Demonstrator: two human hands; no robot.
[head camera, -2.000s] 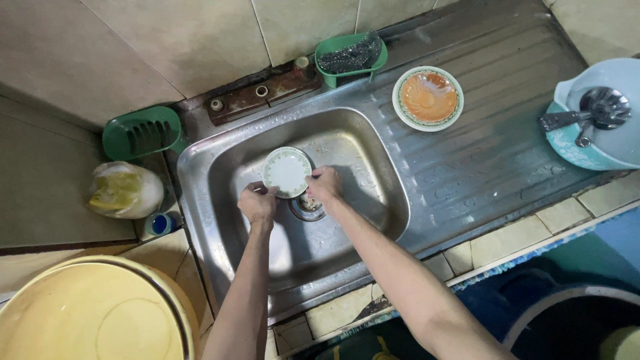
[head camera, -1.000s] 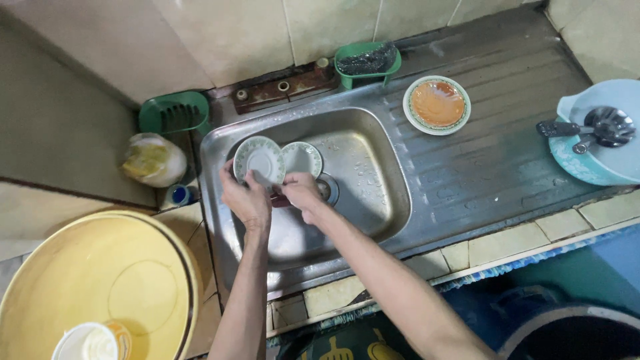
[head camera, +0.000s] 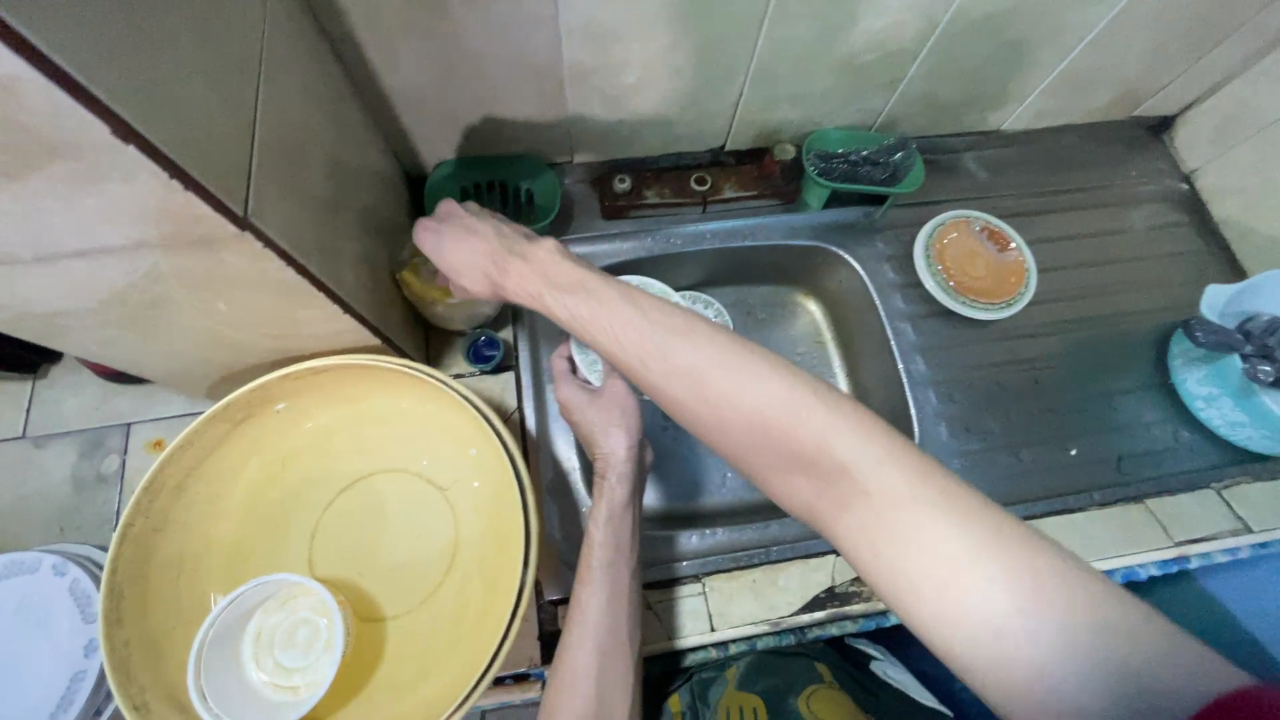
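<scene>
My left hand (head camera: 603, 412) grips a small patterned plate (head camera: 587, 362) over the left side of the steel sink (head camera: 780, 480). My right arm crosses above it and hides part of the plate. My right hand (head camera: 475, 250) is at a container with yellow contents (head camera: 440, 300), beside the green slotted dish (head camera: 540, 190); its fingertips are hidden, so I cannot tell whether it grips anything. Another patterned dish (head camera: 708, 308) lies in the sink beyond my forearm, and a further white rim (head camera: 648, 285) shows near it.
A yellow basin (head camera: 400, 420) holding a white tub (head camera: 210, 640) stands at the left, near stacked plates (head camera: 45, 630). A small blue-topped container (head camera: 484, 350) is by the sink corner. On the drainboard are a plate with orange contents (head camera: 975, 262), a green holder (head camera: 840, 185) and a light-blue basin (head camera: 1210, 390).
My right hand has moved from the dishes in the sink to the container at the back left. My left hand remains at the sink with a plate. The view has swung left.
</scene>
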